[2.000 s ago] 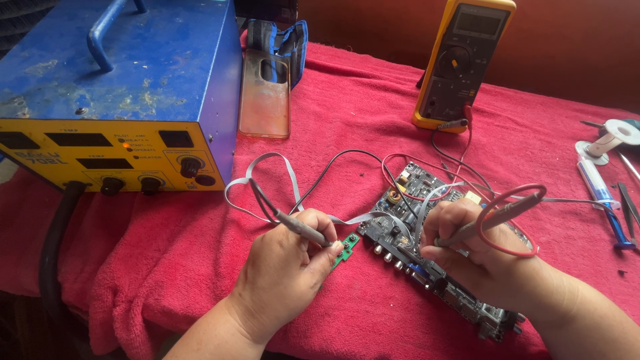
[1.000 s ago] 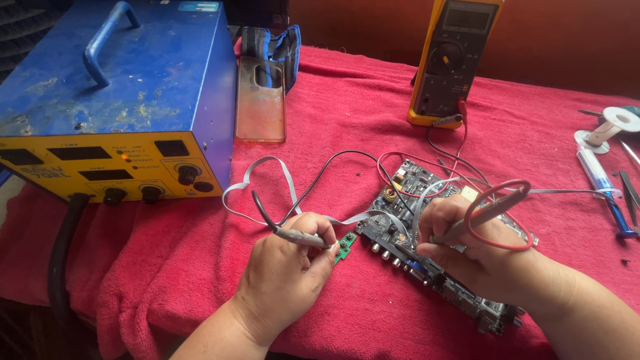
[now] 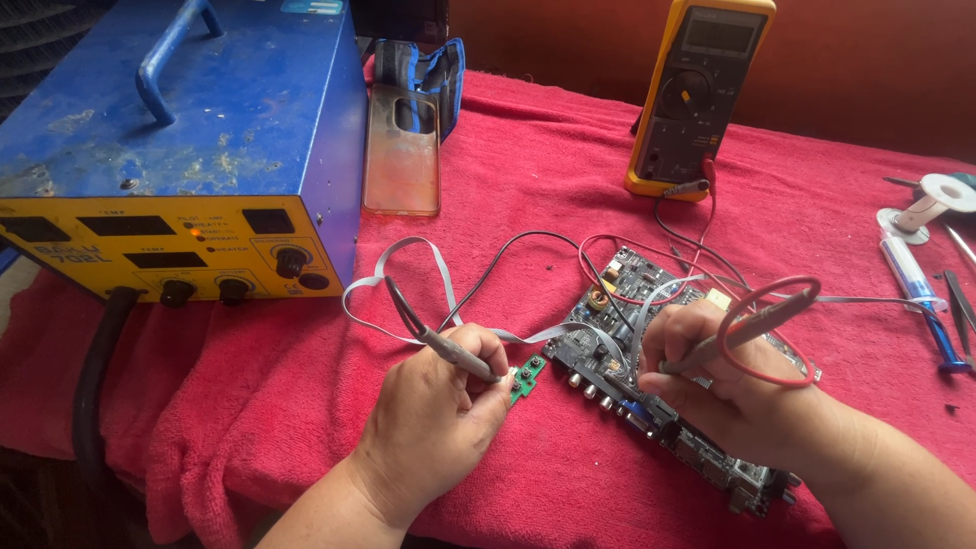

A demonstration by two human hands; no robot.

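Note:
My left hand (image 3: 438,404) grips a grey test probe (image 3: 461,357) on a black lead, its front end at a small green button board (image 3: 528,377). Fingers hide part of that board and the probe's tip. In my right hand (image 3: 717,381) is another grey test probe (image 3: 743,328), whose red lead loops over the wrist. This hand is over a dark circuit board (image 3: 610,282) with a row of metal jacks and a blue connector; whether the tip touches it is hidden. A grey ribbon cable (image 3: 446,293) runs between the boards. The leads reach a yellow-cased multimeter (image 3: 686,99) behind.
A blue BAKU soldering station (image 3: 175,145) stands at left, with a thick black hose (image 3: 95,389). Beside it lie a phone case (image 3: 402,168) and a black-and-blue fabric item (image 3: 450,88). A solder spool (image 3: 934,202), syringe (image 3: 919,282) and tweezers (image 3: 962,305) are at right on the red cloth (image 3: 526,473).

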